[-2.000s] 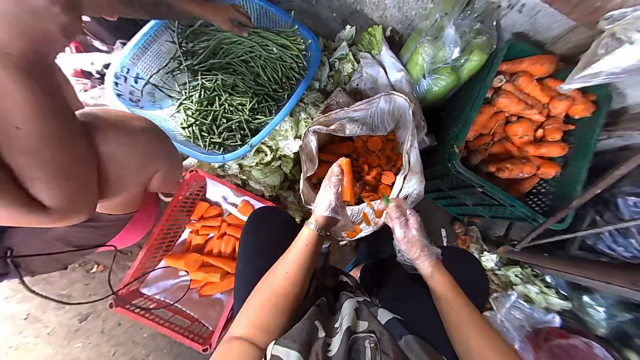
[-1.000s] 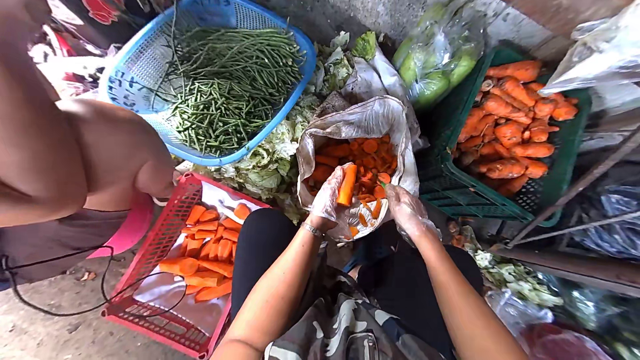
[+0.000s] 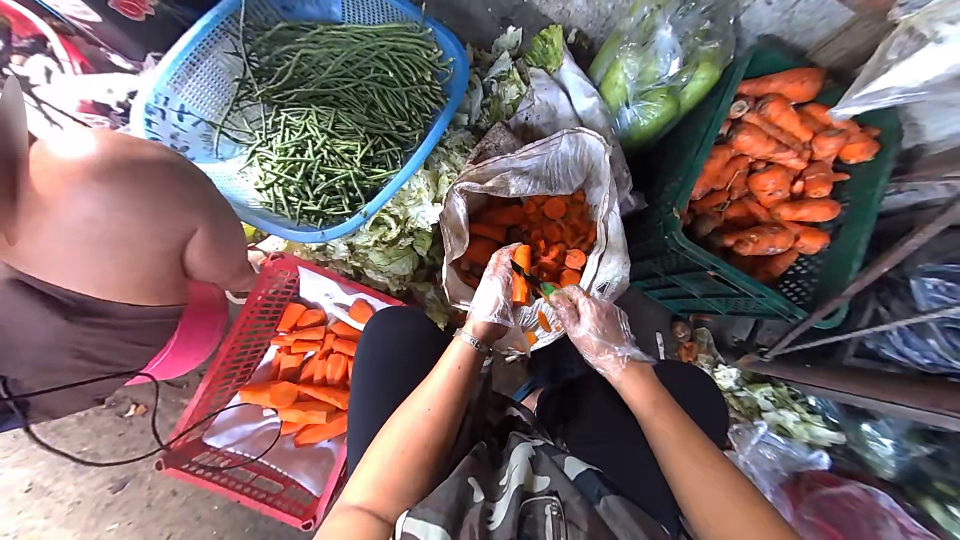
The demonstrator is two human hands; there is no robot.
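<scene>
My left hand [image 3: 496, 292], in a clear plastic glove, grips an upright carrot piece [image 3: 522, 276] over the near part of an open white sack [image 3: 559, 161]. Inside the sack lie carrot pieces [image 3: 555, 232] and round end slices. My right hand [image 3: 596, 322], gloved too, is shut on the green handle of a small knife [image 3: 547, 288]. Its dark blade touches or lies right beside the carrot piece. To the left, a red plastic crate [image 3: 225, 352] lined with white holds peeled, cut carrots [image 3: 322, 367].
A blue basket [image 3: 450, 97] of long beans stands at the upper left, beside a seated person [image 3: 112, 217]. Leafy scraps [image 3: 405, 232] lie between basket and sack. A green crate [image 3: 675, 232] of whole carrots and a clear bag of green vegetables [image 3: 652, 82] stand right. A black cord [image 3: 90, 461] crosses the floor.
The carrot piece in my left hand has changed its tilt and stands more upright. My right hand has stayed close to it with the knife.
</scene>
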